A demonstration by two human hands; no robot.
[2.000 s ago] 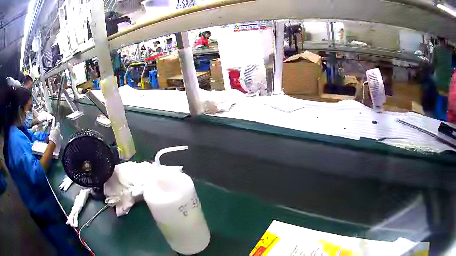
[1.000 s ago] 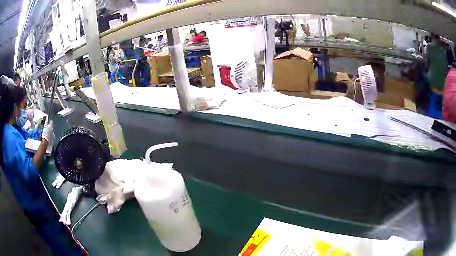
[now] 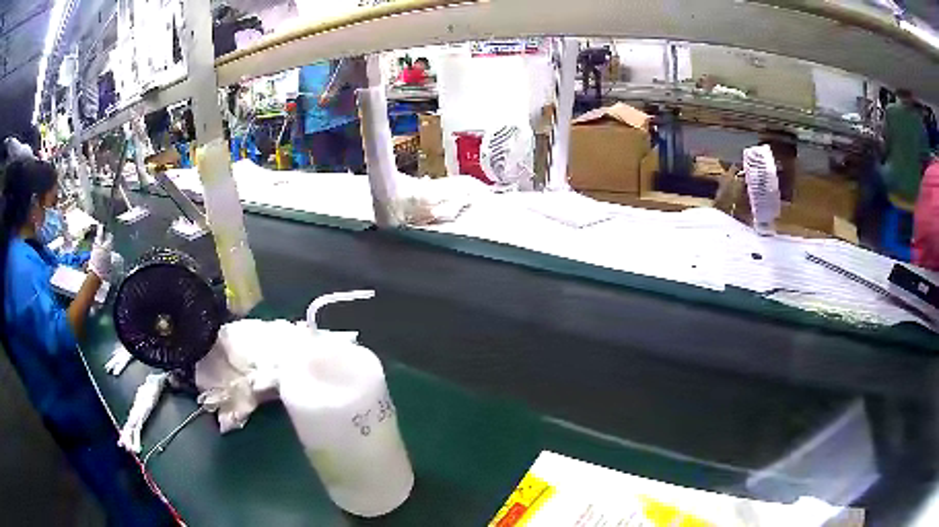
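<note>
Neither of my hands is in view. A cloudy white wash bottle [image 3: 350, 437] with a bent spout and handwritten marks stands upright on the green bench [image 3: 463, 422]. A crumpled white cloth [image 3: 242, 365] lies behind it on its left. A printed cardboard sheet [image 3: 587, 496], white with yellow and red parts, lies at the bottom edge, partly cut off. A shiny see-through blur, perhaps clear film [image 3: 824, 453], shows at the lower right.
A small black fan [image 3: 165, 316] stands at left. A dark conveyor belt [image 3: 494, 319] runs beyond the bench, carrying lamps at far left. A worker in blue [image 3: 46, 329] holds a lamp there. Beyond are a white-covered bench [image 3: 638, 247], a white fan [image 3: 761, 190] and cartons [image 3: 607, 154].
The view has shifted slightly, moving the bottle and sheet a little left in the picture since the first frame. A person in blue now shows behind the far bench. My hands stay out of view.
</note>
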